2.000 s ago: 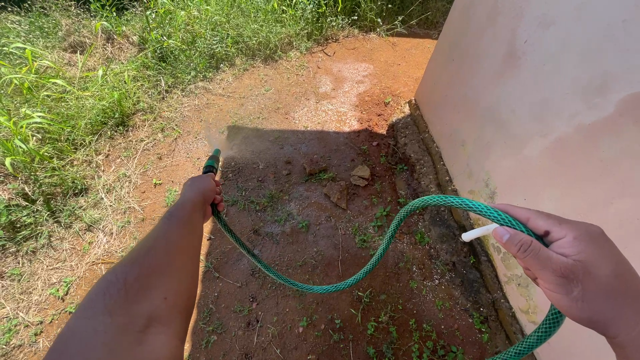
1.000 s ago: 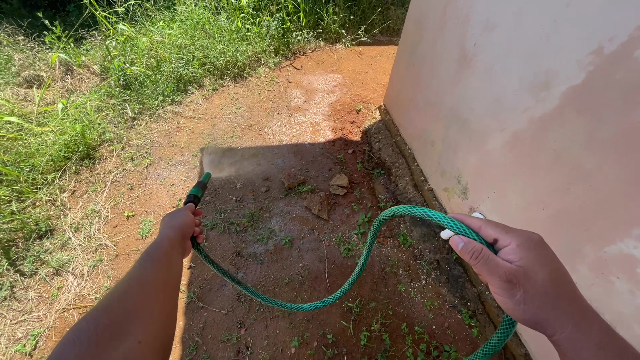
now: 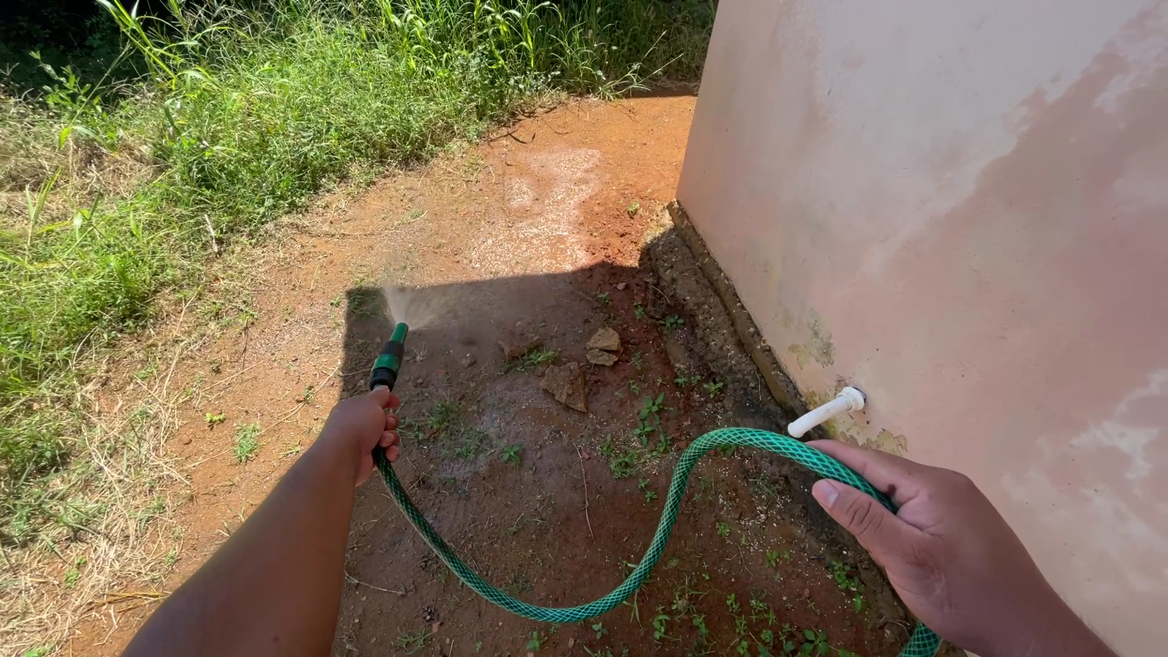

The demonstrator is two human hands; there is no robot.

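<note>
My left hand (image 3: pixel 365 429) is closed around the end of a green garden hose (image 3: pixel 584 610), just below its green and black spray nozzle (image 3: pixel 390 358). The nozzle points away from me and throws a fine fan of water (image 3: pixel 411 301) over the reddish soil. From there the hose sags in a loop, rises, and passes through my right hand (image 3: pixel 922 529), which grips it between thumb and fingers at the right. Beyond my right hand the hose drops out of view at the bottom edge.
A stained pink wall (image 3: pixel 912 228) runs along the right, with a white plastic pipe (image 3: pixel 826 411) sticking out low down near my right hand. Broken stones (image 3: pixel 566 385) and small weeds lie on the shaded soil. Tall grass (image 3: pixel 301 100) borders the left and back.
The white pipe, partly hidden by my right hand a second ago, now shows whole where it leaves the wall. Both hands keep hold of the hose, and water still sprays.
</note>
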